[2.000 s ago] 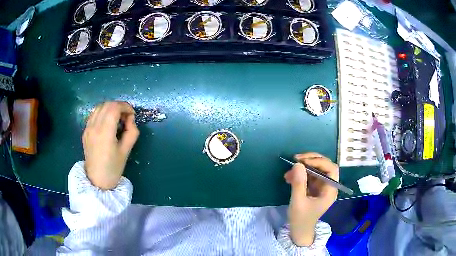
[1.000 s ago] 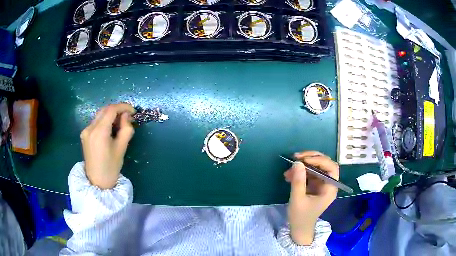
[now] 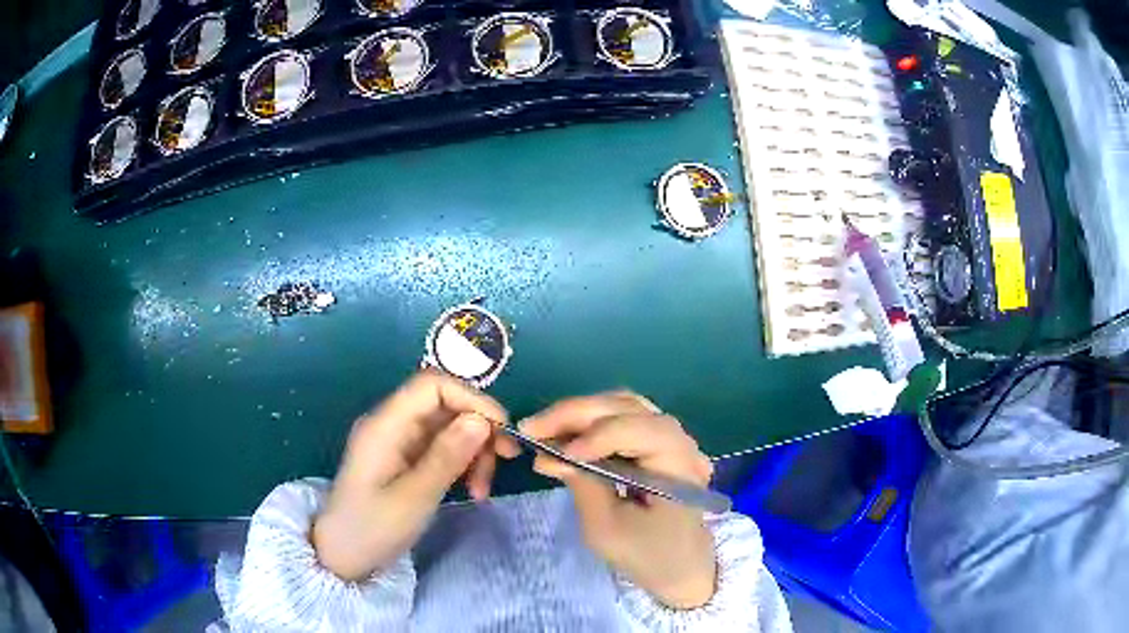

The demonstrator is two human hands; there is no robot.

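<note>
My right hand [image 3: 638, 476] holds grey tweezers [image 3: 619, 476] like a pen, their tip pointing left. My left hand [image 3: 415, 464] has thumb and forefinger pinched together at the tweezer tip; whether a tiny part is between them is too small to tell. A round silver watch case [image 3: 468, 345] lies on the green mat just above my left fingers, pale and dark inside with gold bits. A small pile of dark metal parts [image 3: 295, 299] lies on the mat to the left. A second watch case [image 3: 693, 200] lies at the right, its gold strip sticking out rightward.
A black case tray [image 3: 409, 114] with rows of round cases is at the back. Right: a cream parts board [image 3: 750, 186], glue syringe [image 3: 882, 297] with green cap, white tissue [image 3: 863, 391] and black controller [image 3: 978, 235]. An orange-edged box [image 3: 22, 369] is at the left; a blue stool [image 3: 823, 526] stands below the bench.
My left hand has left the parts pile and moved right; my right hand with the tweezers has moved left to meet it. The view has shifted and turned, so the bench items appear displaced.
</note>
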